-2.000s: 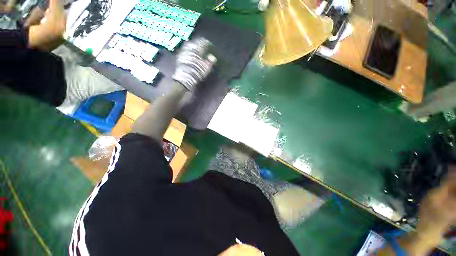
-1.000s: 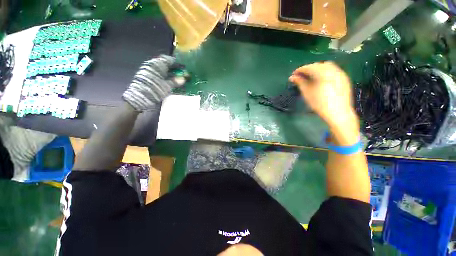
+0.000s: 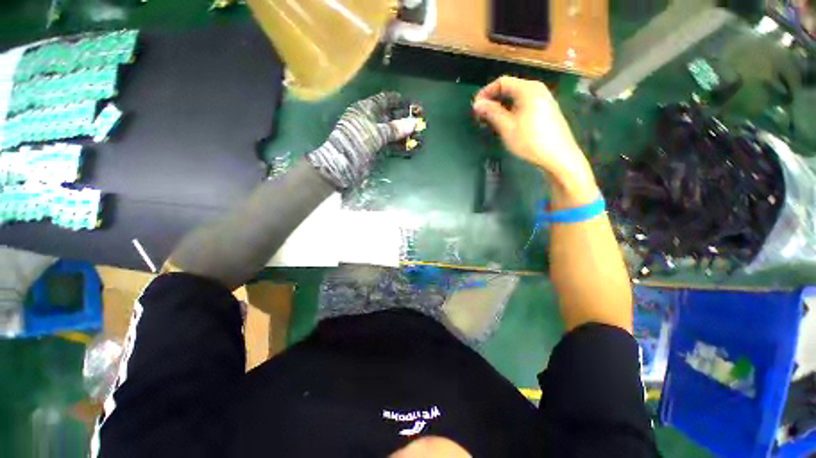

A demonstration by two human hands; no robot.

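My left hand (image 3: 362,139), in a striped knit glove with a grey sleeve, is over the green bench just below the amber hood. Its fingertips pinch a small circuit board (image 3: 414,128); the board is small and blurred. My right hand (image 3: 519,116) is bare, with a blue wrist strap (image 3: 573,213), and is raised to the right of the gloved hand. Its thumb and forefinger are close together; whether something thin is between them cannot be told. A small dark bundle of cable leads (image 3: 490,185) lies on the bench below and between the hands.
The amber hood (image 3: 320,40) hangs above the gloved hand. Rows of board panels (image 3: 63,87) lie on the black mat (image 3: 192,116) at left. White paper (image 3: 344,240) lies at the front edge. A large cable pile (image 3: 707,192) is at right, the wooden shelf (image 3: 573,40) at the back.
The view has swung right, then settled. My gloved hand has left the mat side and now holds a board nearer the middle. My right hand has moved up and left, away from the dark leads.
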